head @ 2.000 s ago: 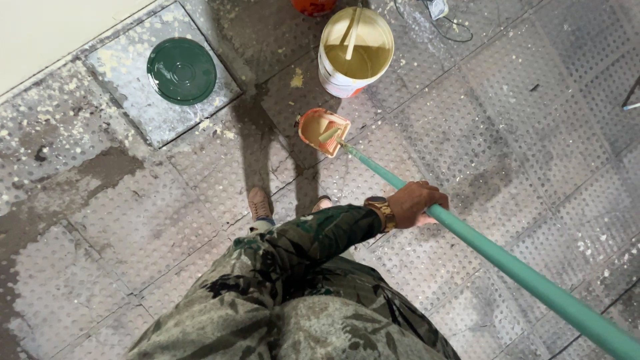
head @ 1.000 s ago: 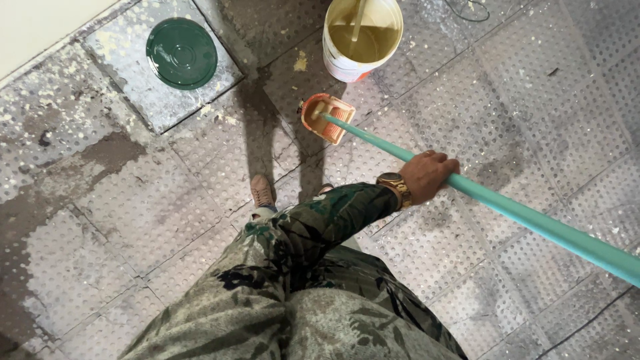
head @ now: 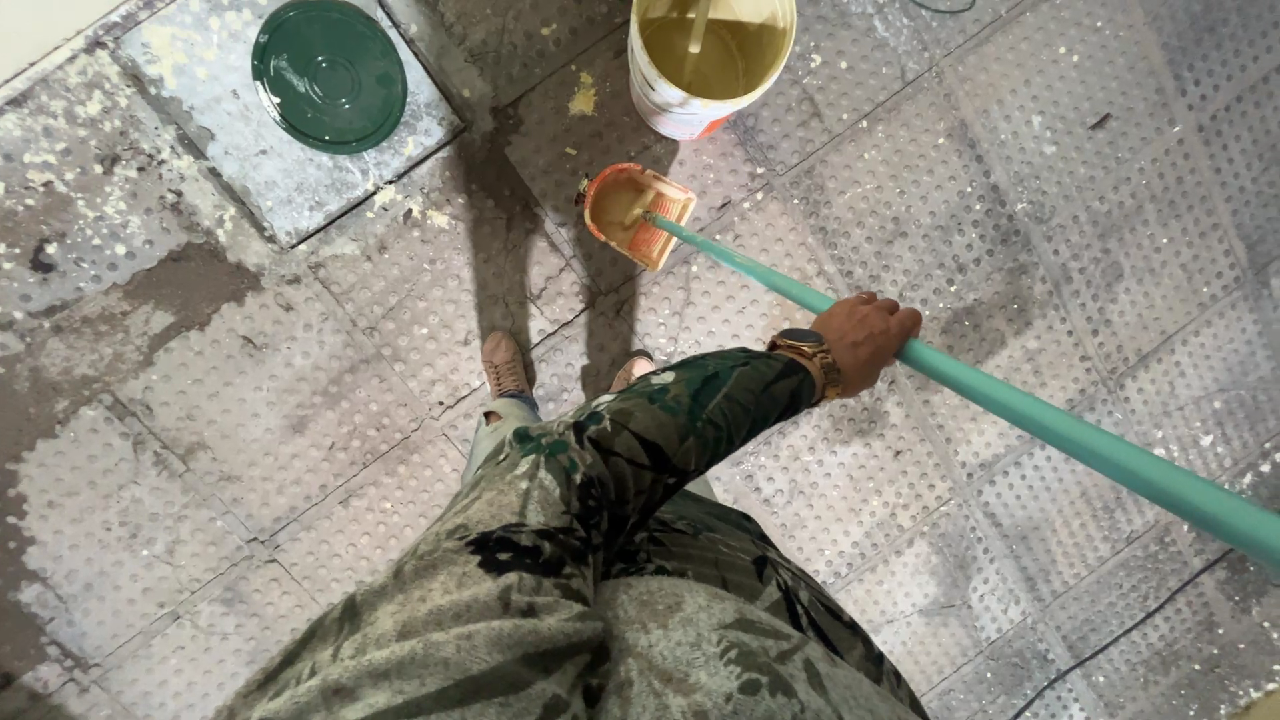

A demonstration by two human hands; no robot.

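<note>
My left hand (head: 865,342), with a watch on its wrist, reaches across from the left and grips a long green pole (head: 1040,430). The pole's thin far end rests in a small orange paint tray (head: 678,200) holding cream-coloured paint. What is fixed to that end is hard to make out. Just above the tray stands a white plastic bucket (head: 668,105) of yellowish-tan liquid, with a light stick standing in it. The pole runs out at the right edge. My right hand is not in view.
A round green lid (head: 330,78) lies on a grey square cover plate (head: 225,160) at the upper left. My shoes (head: 505,362) stand below the tray on paint-spattered dimpled floor tiles. A thin dark cable (head: 1120,635) runs along the floor at the lower right.
The far end of the pole has shifted within the orange tray. My left hand has kept its grip on the pole.
</note>
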